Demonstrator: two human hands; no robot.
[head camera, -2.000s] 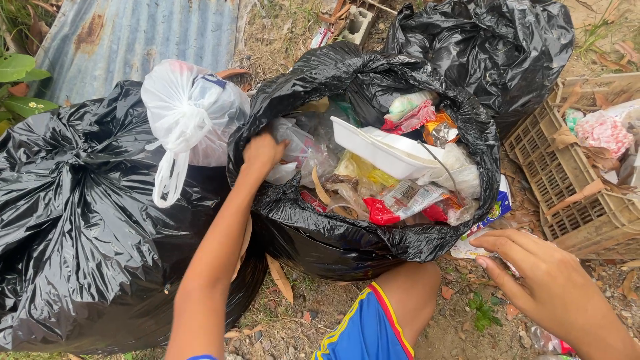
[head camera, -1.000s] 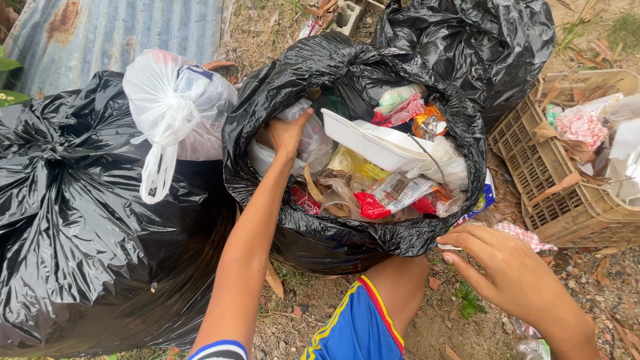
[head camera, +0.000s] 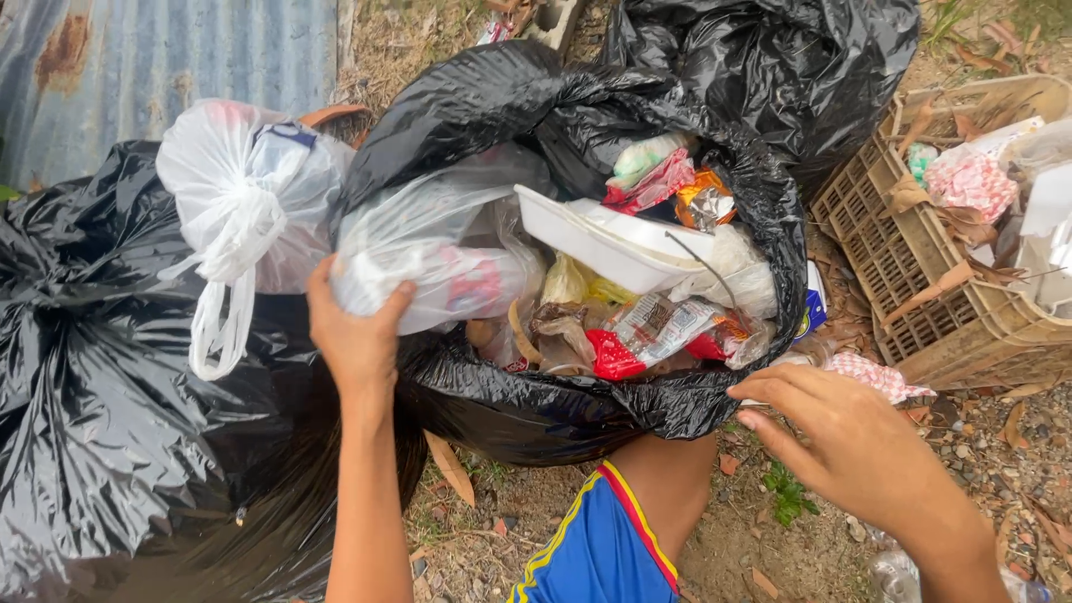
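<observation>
My left hand (head camera: 360, 327) grips a translucent plastic bag (head camera: 435, 251) with something white and pink inside, at the left rim of an open black garbage bag (head camera: 519, 419). My right hand (head camera: 825, 427) is at the lower right rim; its fingertips are near the black plastic, and whether they pinch anything cannot be told. In the open bag lie a white foam tray (head camera: 611, 243), a red and clear wrapper (head camera: 653, 335), an orange wrapper (head camera: 703, 199) and crumpled plastic. Left of it, a knotted white plastic bag (head camera: 243, 201) rests on a full black garbage bag (head camera: 151, 394).
Another black garbage bag (head camera: 770, 75) lies behind. A plastic crate (head camera: 938, 293) with paper and dry leaves stands at right. A corrugated metal sheet (head camera: 167, 67) is at upper left, a concrete block (head camera: 557, 23) at the top, and a clear bottle (head camera: 894, 574) at lower right.
My left hand has moved from inside the open bag to its left rim, bringing the translucent bag up with it. My right hand remains by the lower right rim.
</observation>
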